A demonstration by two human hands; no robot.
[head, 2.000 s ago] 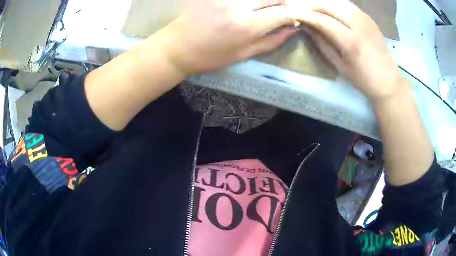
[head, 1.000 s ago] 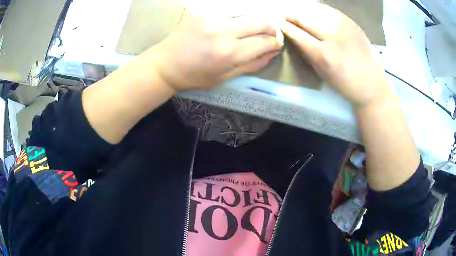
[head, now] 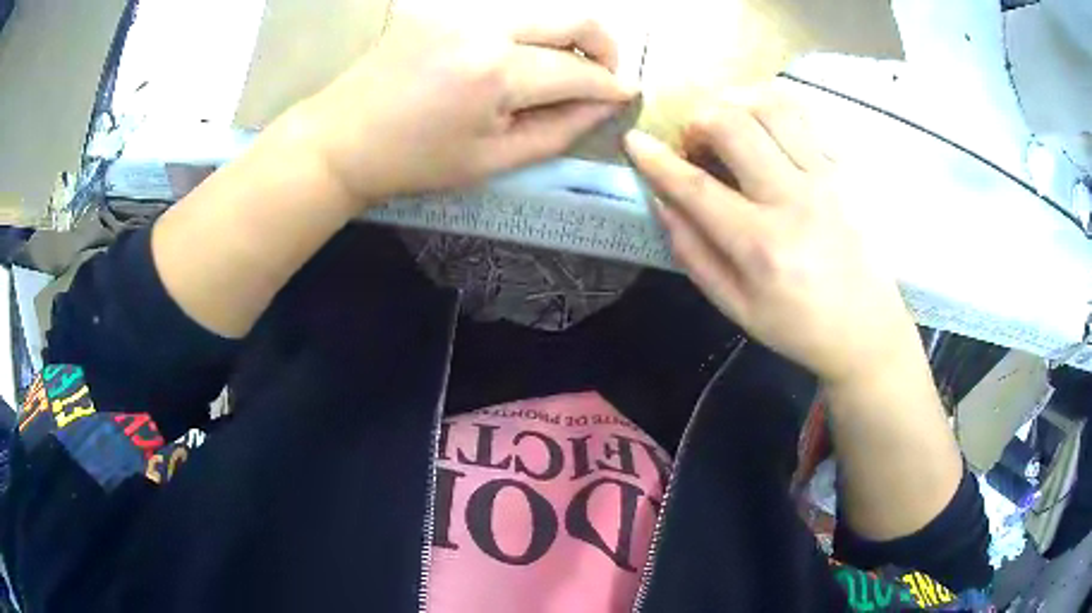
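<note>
A tan cloth panel (head: 309,60) lies on the white machine table, partly under my hands and washed out by glare. My left hand (head: 461,114) is over its near part, fingers closed on a small tan fold or piece (head: 607,137) near the table's front edge. My right hand (head: 772,228) is just right of it, fingers bent, fingertips close to or touching the same piece; whether they grip it is hidden. The needle area is not in view.
The table's front edge carries a printed ruler (head: 515,218). Tan cloth (head: 54,96) hangs or lies at the far left. A dark seam line crosses the table on the right. Mixed items lie below the table at the right. My torso fills the bottom.
My right hand has moved down and left towards the table's front edge, its fingers bent. My left hand has shifted slightly left. The cloth panel shows a little further left and higher.
</note>
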